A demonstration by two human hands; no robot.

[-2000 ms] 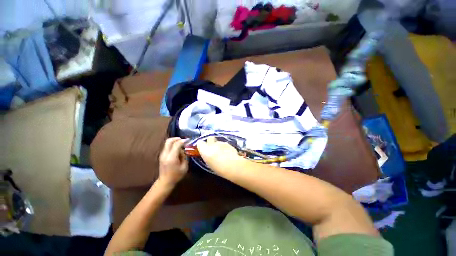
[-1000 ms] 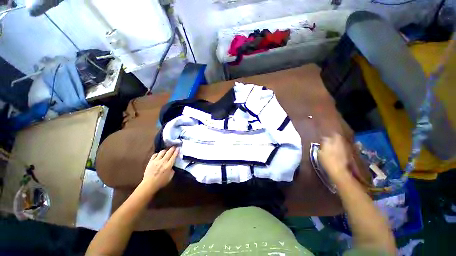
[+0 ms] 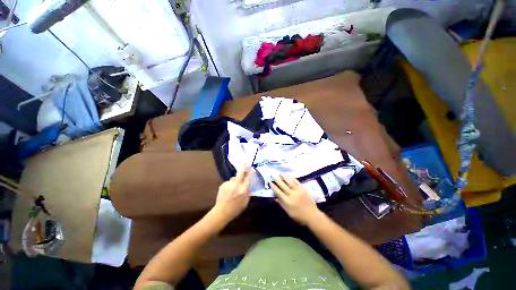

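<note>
The garment [image 3: 294, 156], white inside with black strips and black cloth at its left and lower edges, lies bunched on the brown padded arm and table. My left hand [image 3: 233, 195] is at its lower left edge, fingers on the white cloth. My right hand [image 3: 294, 195] lies on its lower edge, fingers spread. Whether either hand pinches the cloth is hard to tell. The steam iron [image 3: 385, 182], with an orange-brown handle, rests at the right edge of the table, away from both hands.
The padded arm's rounded end [image 3: 133, 184] is at left. A blue block [image 3: 210, 97] stands behind the garment. A wrapped hose [image 3: 468, 136] hangs at right above a blue basket [image 3: 480, 241] with white scraps. A grey padded board [image 3: 435, 62] is at back right.
My right hand has left the iron at the right and come onto the garment. My left hand has moved right. The garment has shifted right and is more bunched, baring more of the padded arm.
</note>
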